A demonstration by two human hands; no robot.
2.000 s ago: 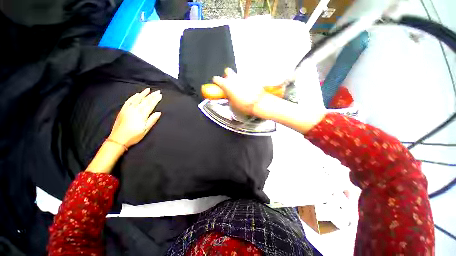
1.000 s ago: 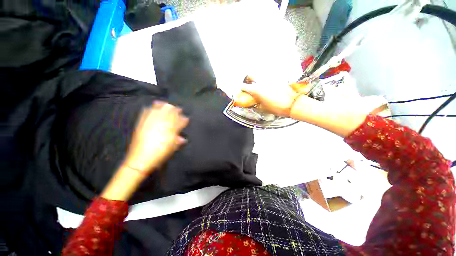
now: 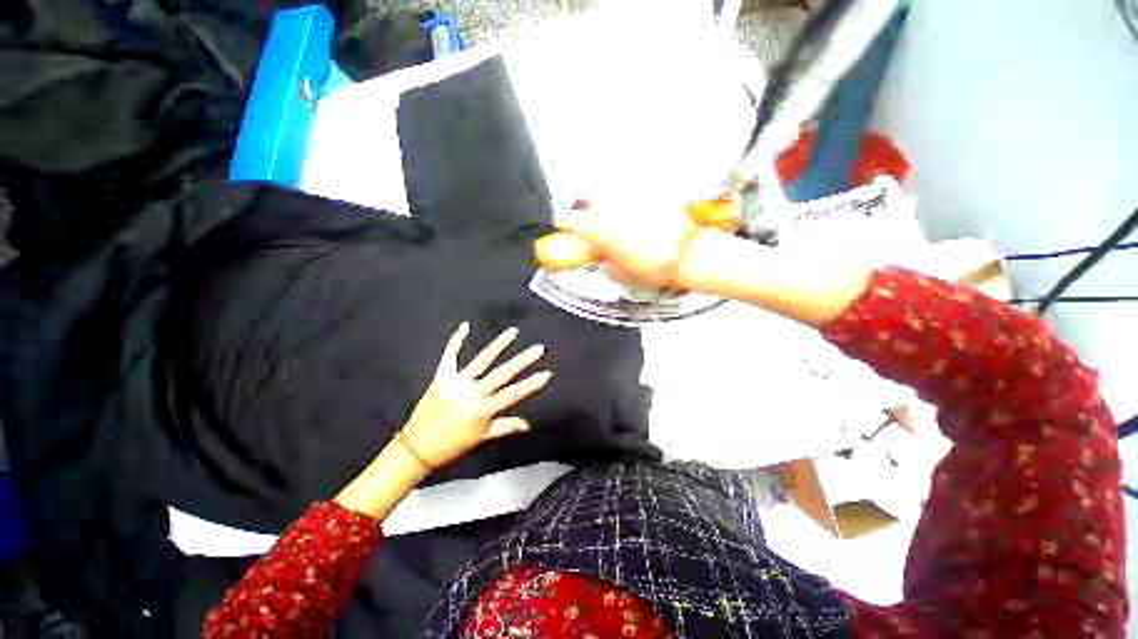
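A large black garment (image 3: 312,337) covers much of the white pressing table cover (image 3: 624,100). A flat black straight-edged panel (image 3: 472,144) sticks out from it toward the far side. My right hand (image 3: 637,243) is closed around the orange handle of the steam iron (image 3: 612,300). The iron's pointed silver soleplate lies over the garment's right edge, its rear over the white cover. My left hand (image 3: 462,406) lies palm down on the garment near the table's near edge, fingers spread, holding nothing.
A blue tray or box edge (image 3: 277,100) stands at the far left. A black garment pile (image 3: 75,162) fills the left. A thick blue-green hose (image 3: 851,106) and a red patch (image 3: 889,160) lie beyond the iron. A cardboard box (image 3: 861,514) with white scraps sits at lower right.
My left hand has moved right and nearer to me, with its fingers now spread. The iron, still held, moved right off the garment's middle, then slightly back left. The view has shifted.
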